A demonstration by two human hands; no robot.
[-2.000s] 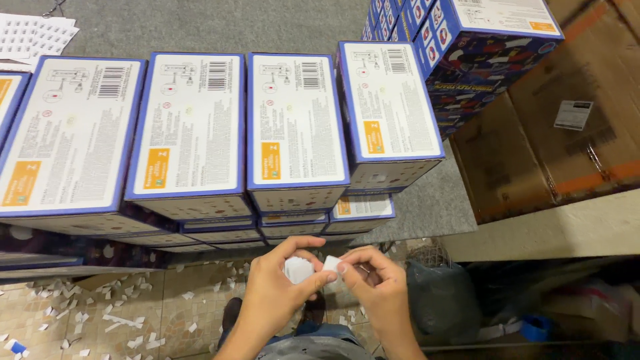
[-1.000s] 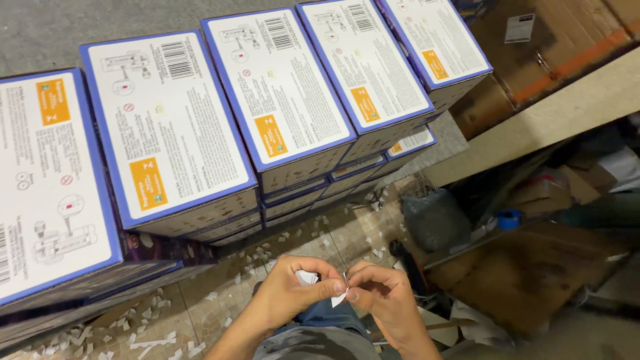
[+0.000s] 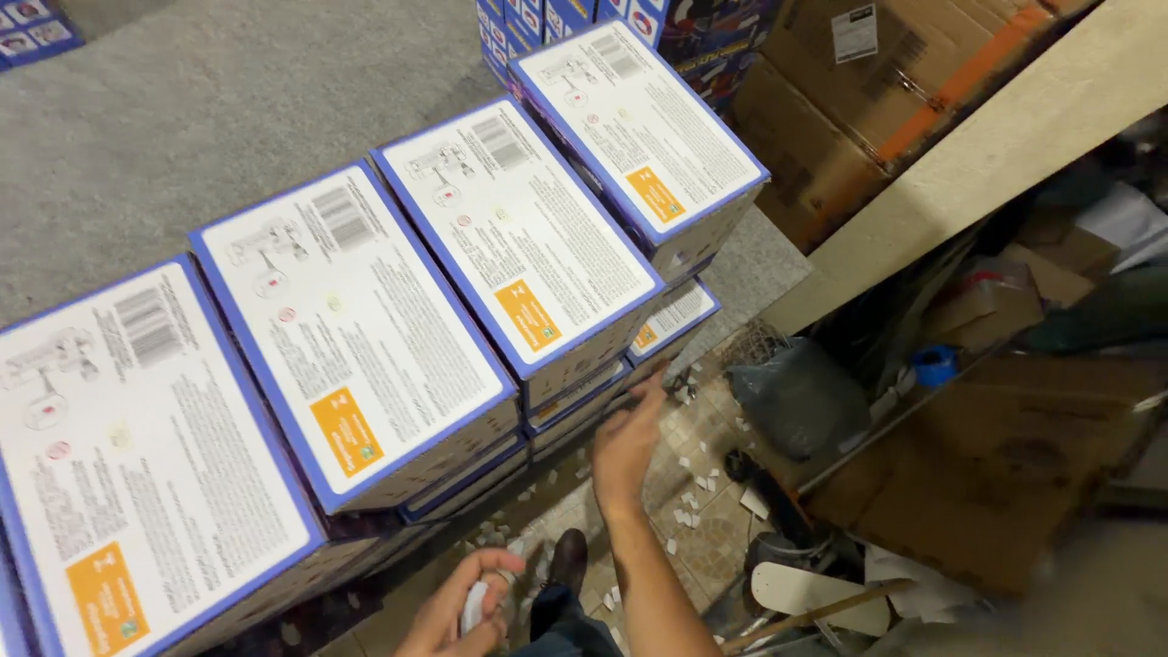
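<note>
My left hand [image 3: 470, 607], at the bottom, holds a small stack of white paper pieces [image 3: 474, 606] between its curled fingers. My right hand [image 3: 630, 438] reaches away, beside the lower boxes at the table's near edge; its fingers are partly bent, and whether they hold anything cannot be told. Stacked blue cardboard product boxes with white printed panels stand in a slanting row: one at the left [image 3: 155, 456], one beside it [image 3: 356, 338], another [image 3: 520, 237], and one at the far end [image 3: 639, 128]. A lower box [image 3: 675, 315] shows beneath the row's far end.
A grey tabletop [image 3: 182, 119] lies behind the boxes. Large brown cartons [image 3: 821, 91] stand at the upper right. White scraps litter the tiled floor [image 3: 675, 493]. A grey plastic bag [image 3: 798, 392], a blue tape roll [image 3: 935, 365] and flat cardboard [image 3: 1004, 456] lie at the right.
My hands were together over the white paper pieces; now they are apart. My right hand has moved forward to the boxes, while my left keeps the pieces. The view has turned.
</note>
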